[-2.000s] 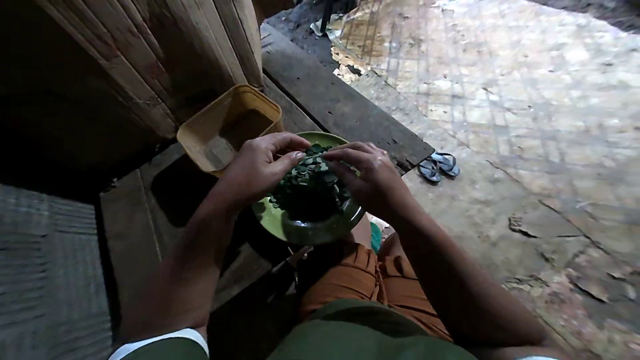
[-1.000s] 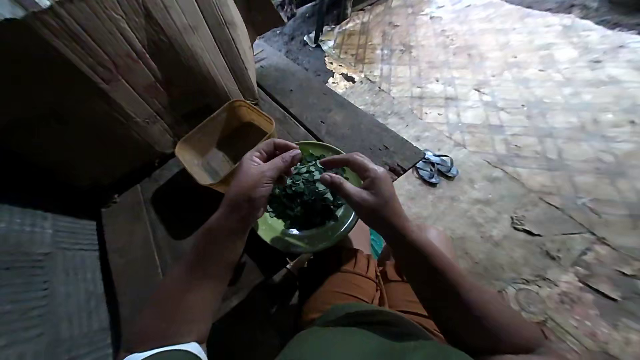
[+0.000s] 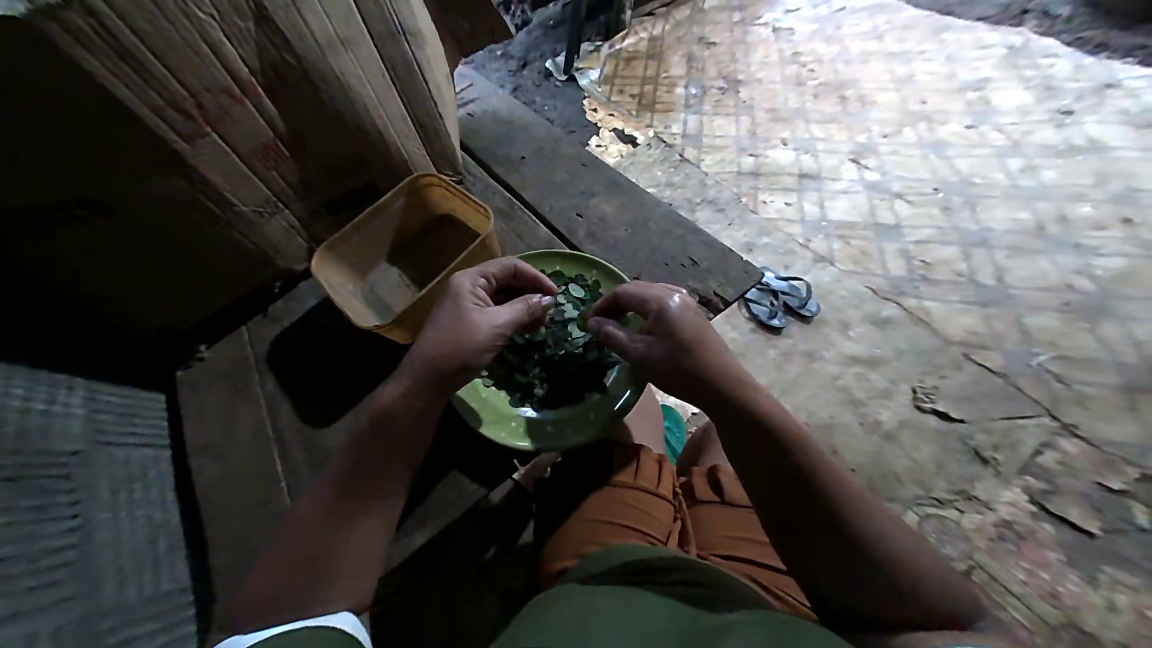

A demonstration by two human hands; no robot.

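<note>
A green plate (image 3: 540, 430) rests by my lap, holding a heap of small dark green leaves (image 3: 553, 364). Over the plate's left side is my left hand (image 3: 481, 315), thumb and forefinger pinched together at the edge of the leaves. My right hand (image 3: 652, 328) is over the right side, its thumb and fingertips close together beside some paler leaves. Both hands are a short way apart, with leaves visible between them. Whether a leaf or stem is between the fingers of either hand is too small to tell.
A yellowish rectangular plastic container (image 3: 355, 292) stands on the wooden boards left of the plate. Cardboard (image 3: 360, 99) stands upright behind it. Beyond the plate runs a wooden plank (image 3: 594, 189). A pair of flip-flops (image 3: 781, 300) lies on the cracked floor at right.
Both hands have stayed over the leaves with small finger movements. The right hand's fingers are drawn in closer than one second ago.
</note>
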